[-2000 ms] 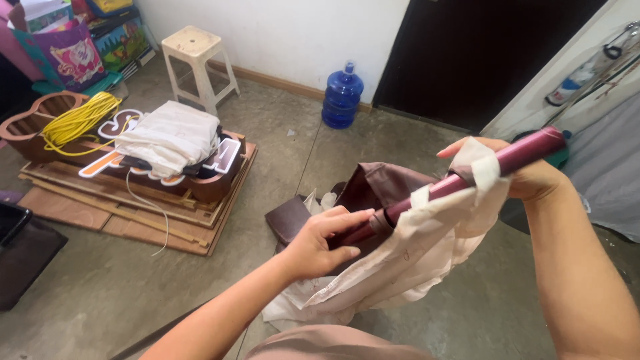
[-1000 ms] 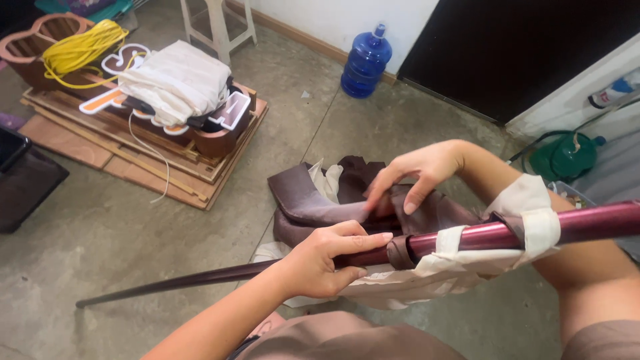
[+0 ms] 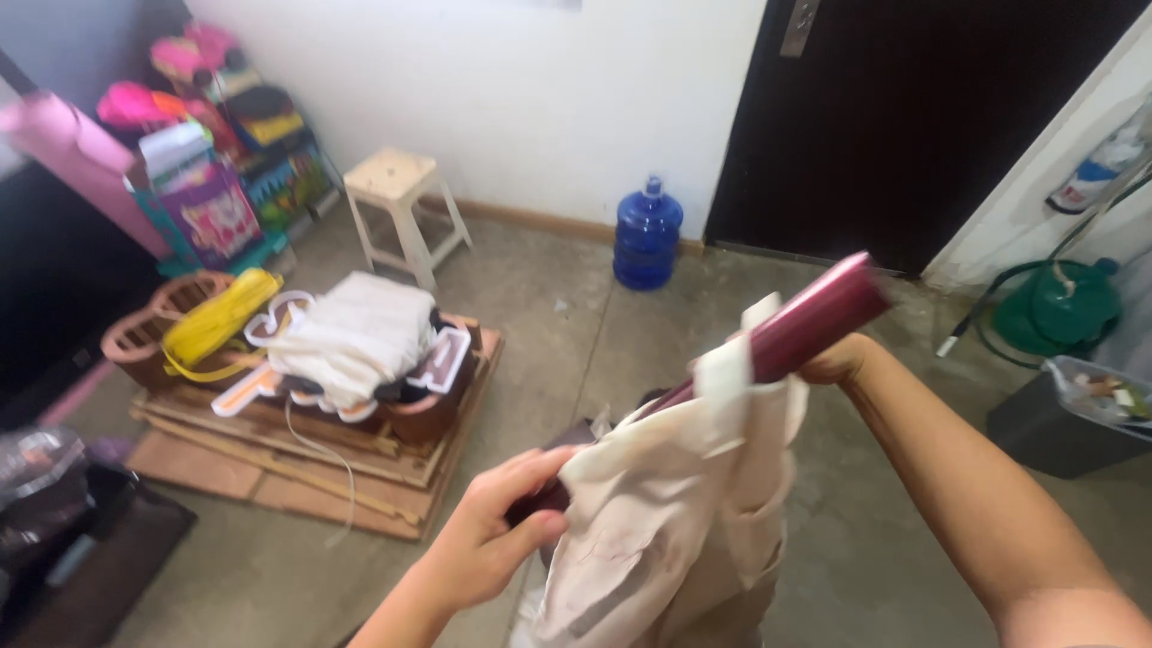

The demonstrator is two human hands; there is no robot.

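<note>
A dark red metallic pole (image 3: 814, 315) slants from upper right down toward the lower left. Cream fabric (image 3: 648, 504) hangs from it by loops around the pole. My left hand (image 3: 504, 522) grips the pole's darker part at the fabric's left edge, thumb below and fingers above. Near the pole's thick upper end is my right hand (image 3: 832, 360), partly hidden behind pole and cloth; its fingers cannot be made out. Some dark brown fabric (image 3: 576, 435) shows behind the cream cloth.
Stacked boards (image 3: 297, 490) carry brown wooden pieces, a yellow cord (image 3: 220, 319) and folded white cloth (image 3: 360, 333). Beyond stand a plastic stool (image 3: 391, 175) and a blue water jug (image 3: 648, 238). A grey bin (image 3: 1044, 432) and green container (image 3: 1057, 306) are at right.
The pole's thick end has swung up and away from the right edge. My right hand has left the dark brown fabric and moved to the pole's upper end. The view has tilted up.
</note>
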